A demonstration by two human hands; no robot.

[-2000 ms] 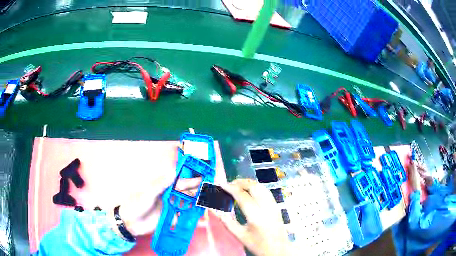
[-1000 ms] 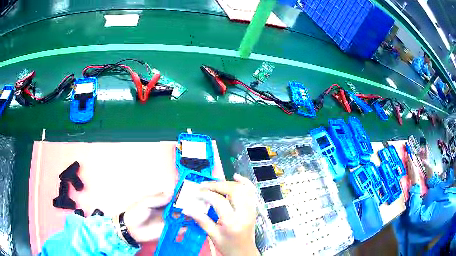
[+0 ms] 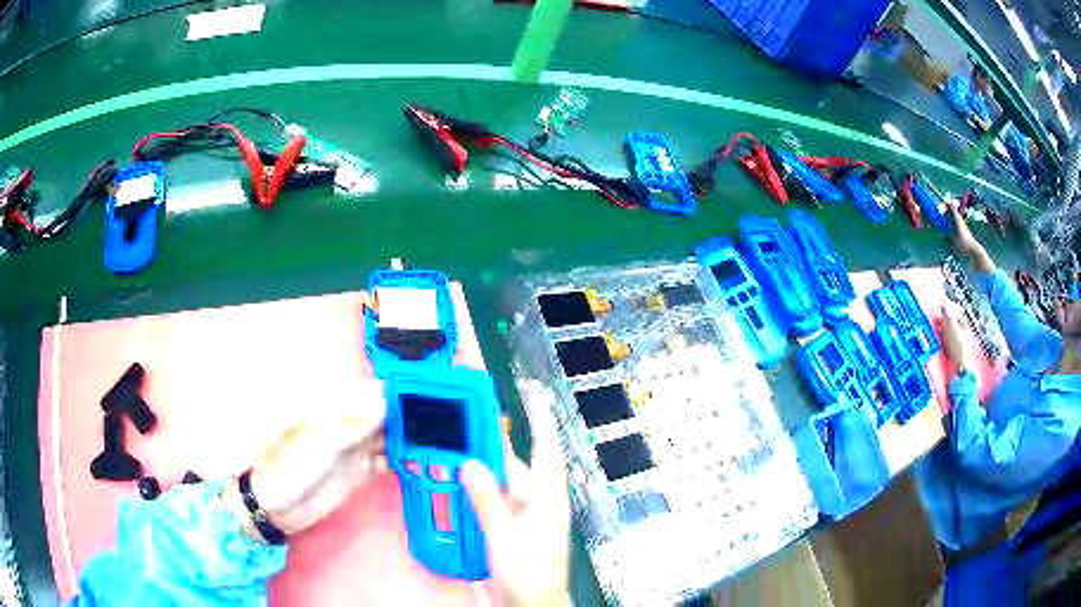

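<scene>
A blue front housing (image 3: 445, 486) is held face up over the pink mat (image 3: 213, 356), with a dark screen (image 3: 435, 423) showing in its window. My left hand (image 3: 320, 468) grips its left side. My right hand (image 3: 528, 510), blurred, is at its right side with the thumb on the lower face. A second housing (image 3: 409, 311) lies open side up just beyond, with a white screen back and a black inner piece inside. A clear blister tray (image 3: 711, 474) holding several dark screens (image 3: 605, 404) is on the right.
Loose black pieces (image 3: 122, 421) lie on the mat's left. Blue housings (image 3: 776, 273) are piled right of the tray. Clamp leads (image 3: 275, 172) and more housings (image 3: 134, 219) lie along the green bench (image 3: 320, 237). A blue bin (image 3: 806, 30) is at the back. Another person (image 3: 1008, 379) works at far right.
The held housing has turned upright and faces up, with the dark screen now in its window; earlier a pale-backed piece was in my right hand over it. The view has shifted, moving the bench items left and up.
</scene>
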